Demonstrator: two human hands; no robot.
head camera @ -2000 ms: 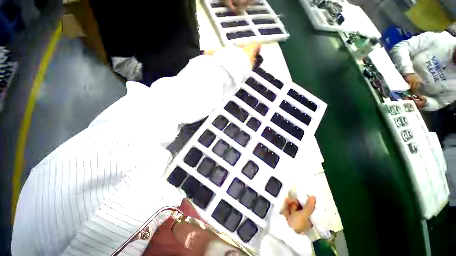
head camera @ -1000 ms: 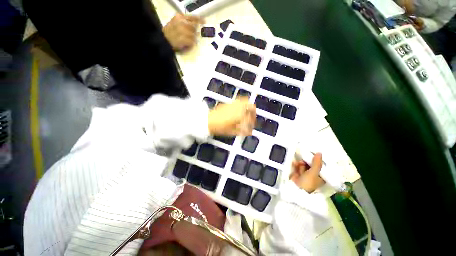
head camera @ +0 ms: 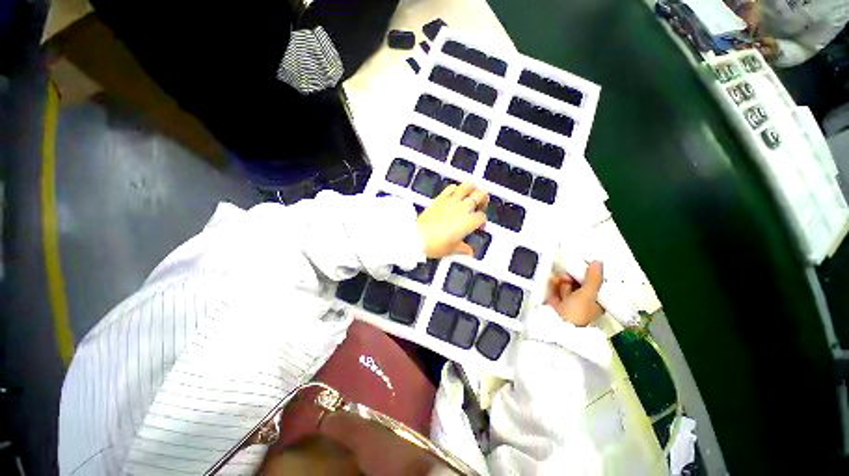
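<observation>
The white parts tray [head camera: 505, 186] lies slanted in front of me, with two columns of pockets holding black housings [head camera: 507, 299]. My left hand [head camera: 453, 221] is over the middle of the tray, fingertips at the inner pockets; whether it grips a housing cannot be told. My right hand [head camera: 577, 296] is at the tray's near right edge, closed around a pale, pen-like dispensing syringe [head camera: 626, 303], which is blurred against the bright bench. A thin pale air hose [head camera: 672, 358] runs from its rear.
Loose black pieces [head camera: 401, 39] lie beyond the tray's far end. A green surface [head camera: 642, 158] runs along the right. Across it are another white tray [head camera: 787, 177] and a person's sleeve [head camera: 802, 33]. A person in dark clothing [head camera: 233, 84] is at upper left.
My left hand moved from beyond the tray's far end back over its middle. The other person's hand near the loose pieces has left the view. My right hand stays beside the tray.
</observation>
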